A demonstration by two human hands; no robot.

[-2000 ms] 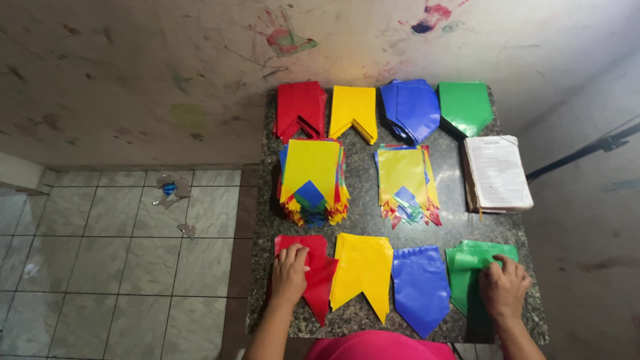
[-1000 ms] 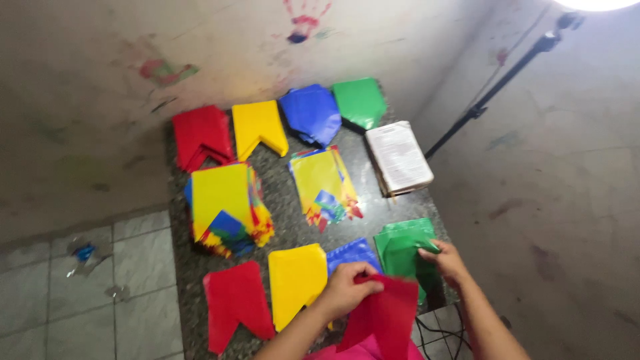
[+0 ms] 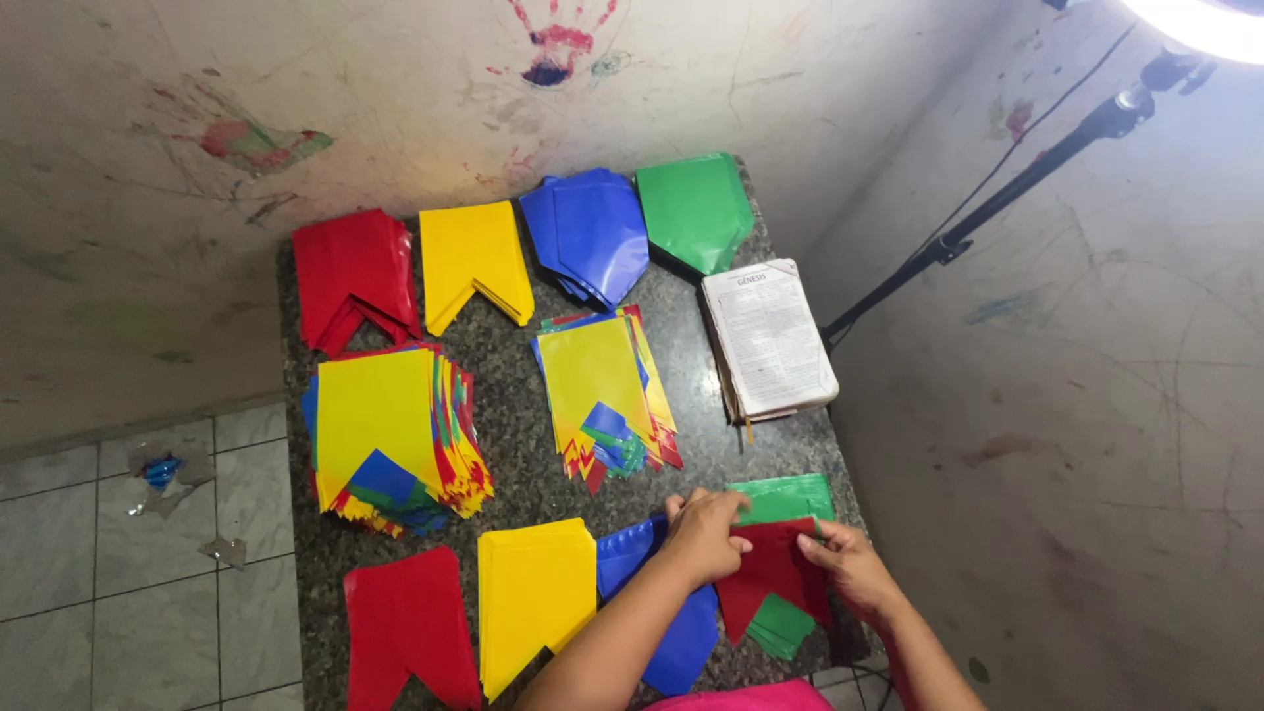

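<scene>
A red swallowtail pennant (image 3: 775,568) lies over the green pennants (image 3: 790,494) at the near right corner of a granite table (image 3: 513,434). My right hand (image 3: 854,563) pinches its upper right corner. My left hand (image 3: 706,533) is at its upper left, fingers bent; whether it grips the edge is unclear. Beneath my left forearm are blue pennants (image 3: 681,632), partly covered. To the left lie yellow pennants (image 3: 538,592) and red pennants (image 3: 410,622). Two mixed-colour stacks topped with yellow, a larger one (image 3: 380,415) and a smaller one (image 3: 592,380), sit mid-table.
Along the back are red (image 3: 355,267), yellow (image 3: 474,257), blue (image 3: 592,232) and green (image 3: 691,207) pennant stacks. An open book (image 3: 770,336) lies at the right edge, near a black stand arm (image 3: 1027,178) carrying a bright lamp (image 3: 1215,25). Walls border the back and right.
The red pennant, held in my left hand near the table's front a second ago, now lies over the green ones. Earlier, my left hand was on the red stack at the left.
</scene>
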